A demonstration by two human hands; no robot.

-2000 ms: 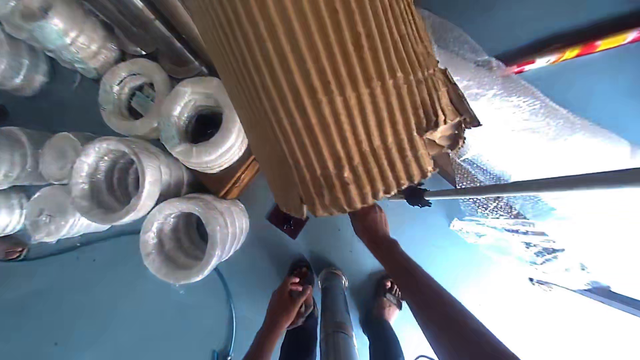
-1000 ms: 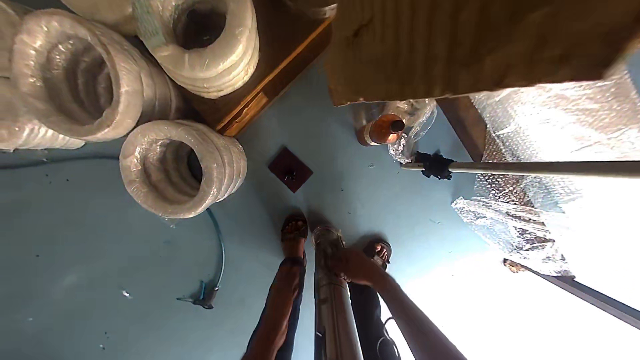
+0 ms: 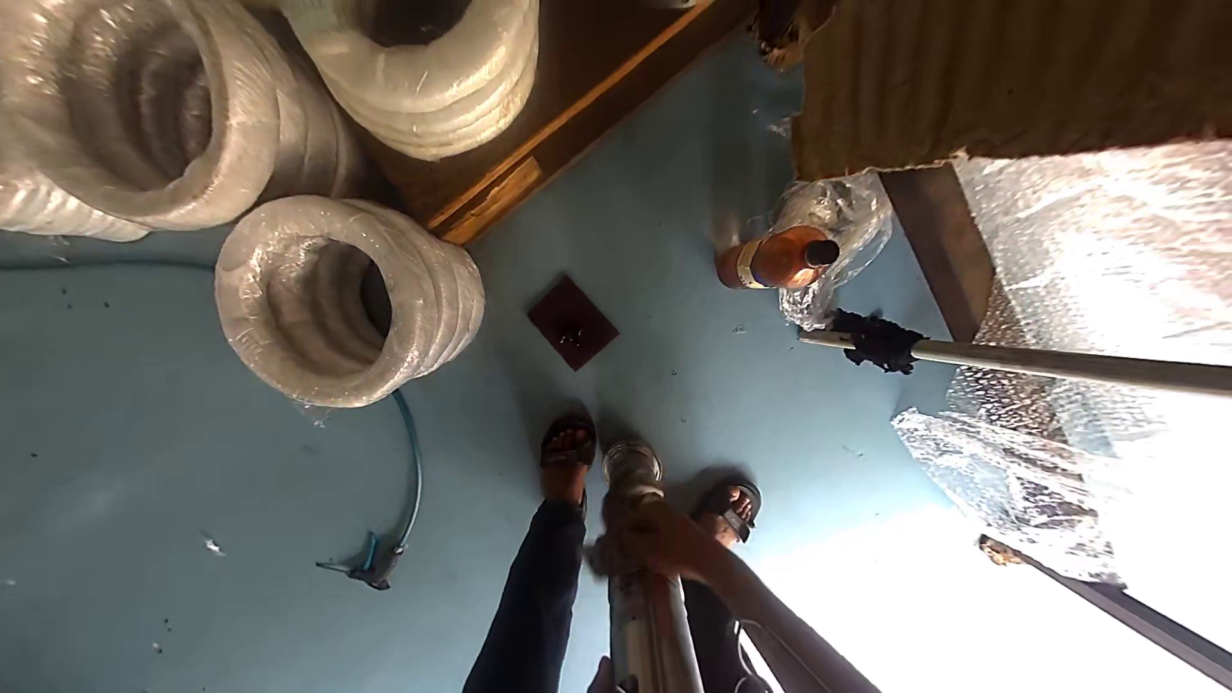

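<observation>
Between my sandalled feet stands a metal tube with a rounded, ringed end. My right hand wraps around it just below that end. Of my left hand, only a small part shows at the bottom edge, beside the tube; what it does there is hidden. On the blue floor ahead of my feet lies a dark red square piece with some small shiny bits on it.
Plastic-wrapped coils stand at left, near a wooden board. An air blow gun with a hose lies below them. To the right are an orange bottle, a pole, clear plastic wrap and corrugated cardboard.
My right hand has left the corrugated cardboard and is now around the metal tube. The cardboard has moved toward the upper right, and the orange bottle has come into sight.
</observation>
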